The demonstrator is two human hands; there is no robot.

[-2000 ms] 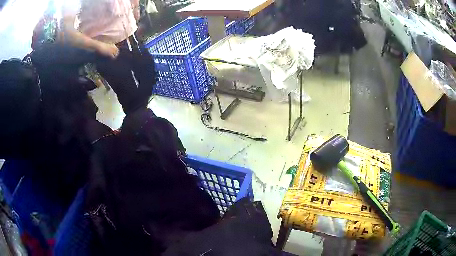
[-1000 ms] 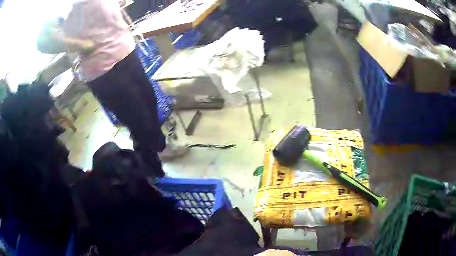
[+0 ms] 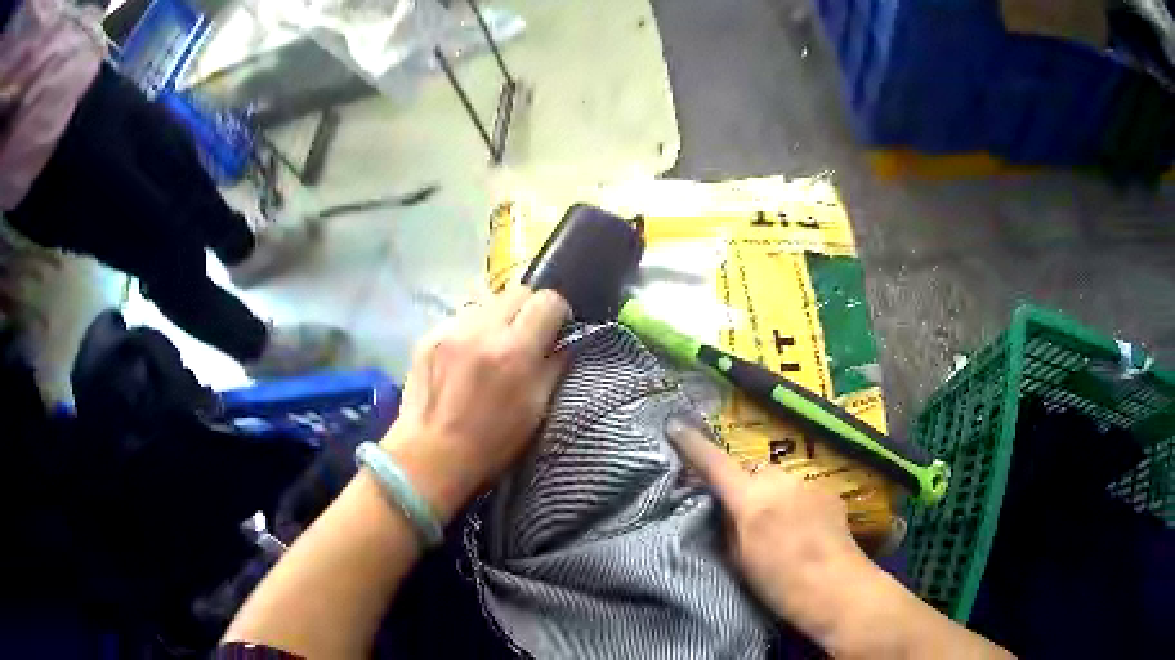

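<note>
A grey-and-white striped cloth (image 3: pixel 631 516), with a pale edge, lies over the near part of the yellow-wrapped stool (image 3: pixel 773 245) and towards my lap. My left hand (image 3: pixel 483 374), with a pale green bangle at the wrist, grips the cloth's upper left edge between thumb and fingers. My right hand (image 3: pixel 786 529) lies on the cloth's right side with the index finger extended; its other fingers are hidden or blurred, so its hold is unclear. The mallet (image 3: pixel 586 262) rests on the stool, black head beside my left hand, green-and-black handle running to the lower right.
A green crate (image 3: pixel 992 438) with dark cloth stands at the right. A blue crate (image 3: pixel 316 391) and dark garments (image 3: pixel 142 516) are at the left. A person's dark-clothed legs (image 3: pixel 142 194) show upper left, near a metal-legged stand. A large blue crate (image 3: pixel 954 90) is upper right.
The view has tilted down and shifted towards the stool. Both my hands and the striped cloth have come into view over the stool's near part. The mallet still lies on the stool.
</note>
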